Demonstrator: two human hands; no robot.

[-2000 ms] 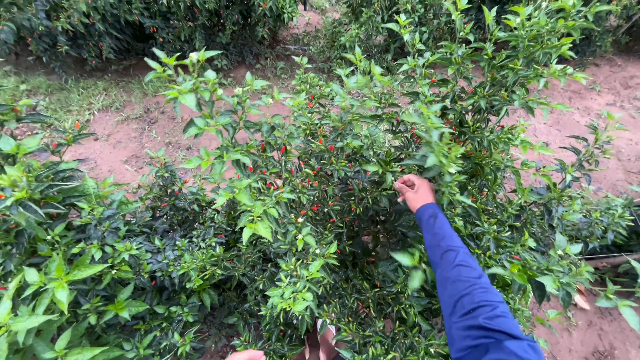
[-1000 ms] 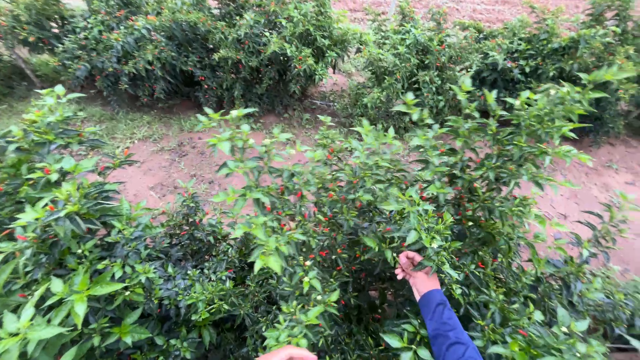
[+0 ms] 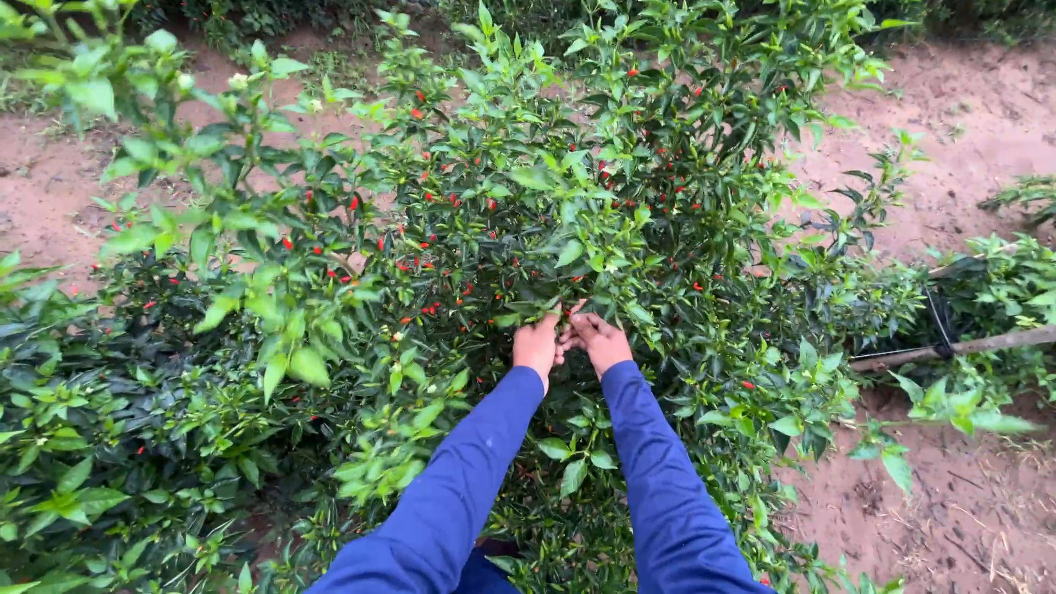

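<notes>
A chili pepper bush (image 3: 495,223) with many small red and green chilies fills the middle of the head view. Both my arms, in blue sleeves, reach into its foliage. My left hand (image 3: 538,342) is at a leafy stem, its fingers partly hidden by leaves. Close beside it on the right, my right hand (image 3: 596,337) has its fingertips bent in at the same spot, by a small red chili (image 3: 567,313). Whether either hand grips a chili or the stem is too small to tell.
Reddish soil (image 3: 924,487) lies on the right and behind the bush. A wooden pole (image 3: 990,341) with a dark tie crosses the plants at right. Leafy branches (image 3: 289,330) rise close to the camera on the left. More bushes stand along the far edge.
My left hand, only partly seen at the bottom edge before, has moved up into the foliage beside my right hand. The view has tilted back down from the far row.
</notes>
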